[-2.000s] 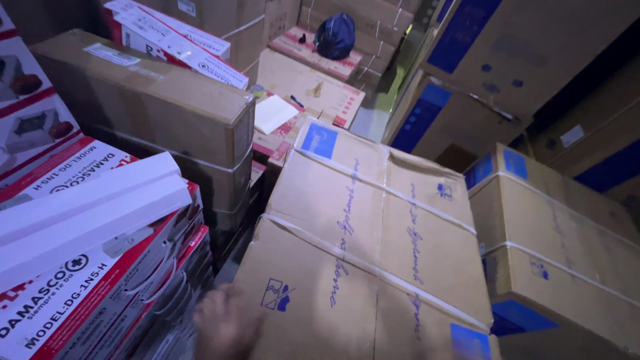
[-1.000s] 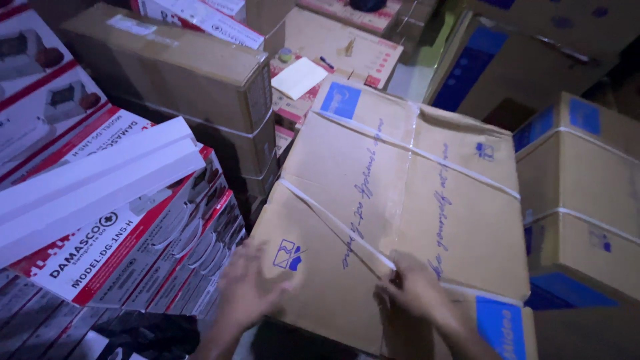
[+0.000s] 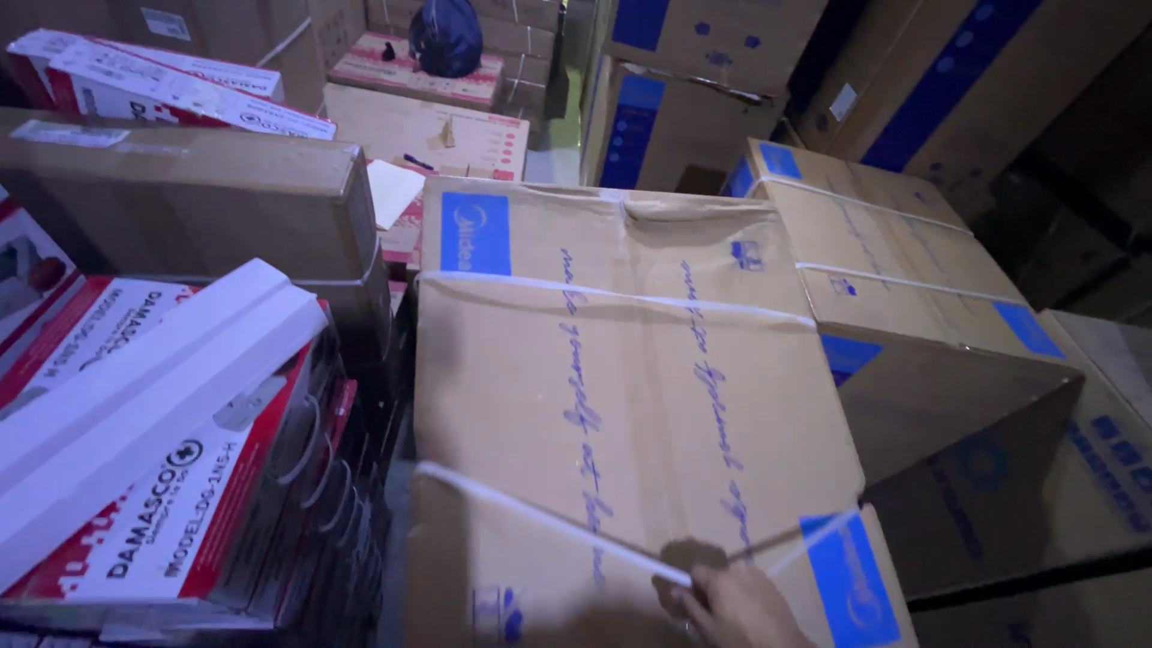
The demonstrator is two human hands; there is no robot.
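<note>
A large Midea cardboard box (image 3: 648, 360) lies in front of me, bound with two white straps. My right hand (image 3: 742, 605) grips the nearer strap (image 3: 553, 522) near the bottom of the view and pulls it up off the box, so that it forms a peak with a shadow under it. The farther strap (image 3: 621, 295) lies flat across the top. My left hand is out of view.
Red and white Damasco boxes (image 3: 193, 504) stand at the left with a white folded strip (image 3: 162, 414) on top. Behind them is a long brown box (image 3: 189, 189). Another strapped box (image 3: 900, 252) adjoins at the right. A dark blue bag (image 3: 447, 38) sits farther back.
My right hand has taken hold of the nearer strap and lifted it. My left hand, over the box's near left edge one second ago, has left the view.
</note>
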